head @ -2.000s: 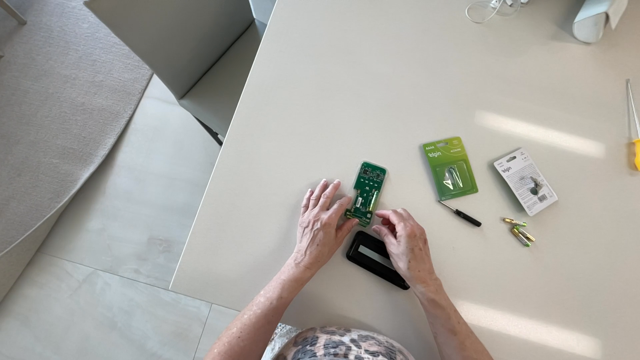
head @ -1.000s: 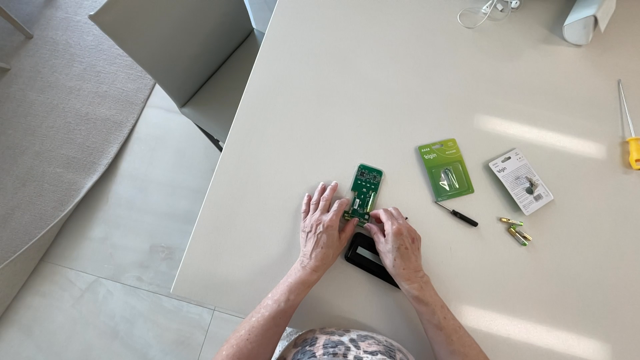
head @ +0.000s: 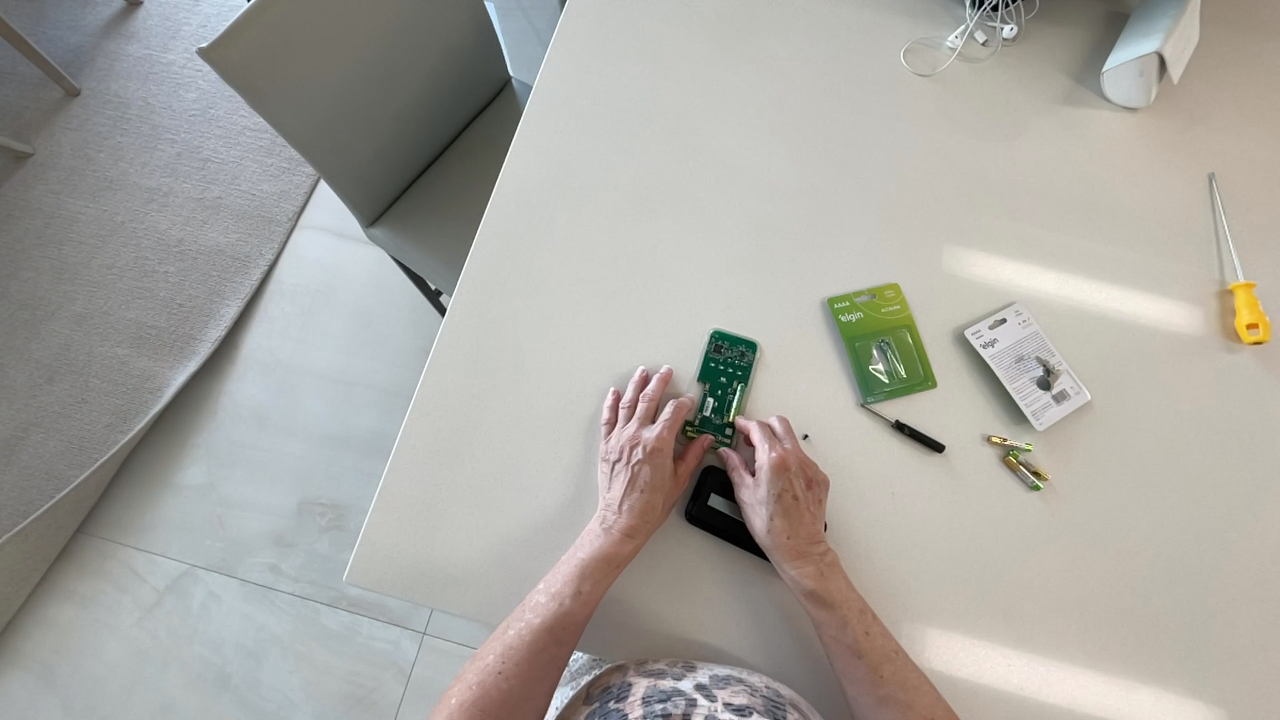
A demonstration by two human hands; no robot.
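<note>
A green circuit board (head: 724, 375) in a pale-edged case lies on the table, with a small cylindrical battery (head: 737, 400) along its right side. My left hand (head: 640, 460) rests at the lower left of the board, thumb on its lower edge. At the lower right, the fingertips of my right hand (head: 783, 485) touch the board by the battery's lower end; whether they grip it is hard to tell. Partly beneath my right hand is a black cover (head: 712, 505) with a pale strip. A tiny dark piece, perhaps a screw (head: 806, 436), lies just right of that hand.
Right of my hands lie a green blister pack (head: 868, 320), a white-backed pack (head: 1010, 350), a small black-handled screwdriver (head: 918, 436) and several small batteries (head: 1022, 470). Farther off are a yellow-handled screwdriver (head: 1250, 312) and white earphones (head: 955, 40). A chair (head: 370, 90) stands at the table's left edge.
My right hand has moved up and left to the board's lower right, then slightly right again. My left hand has stayed beside the board.
</note>
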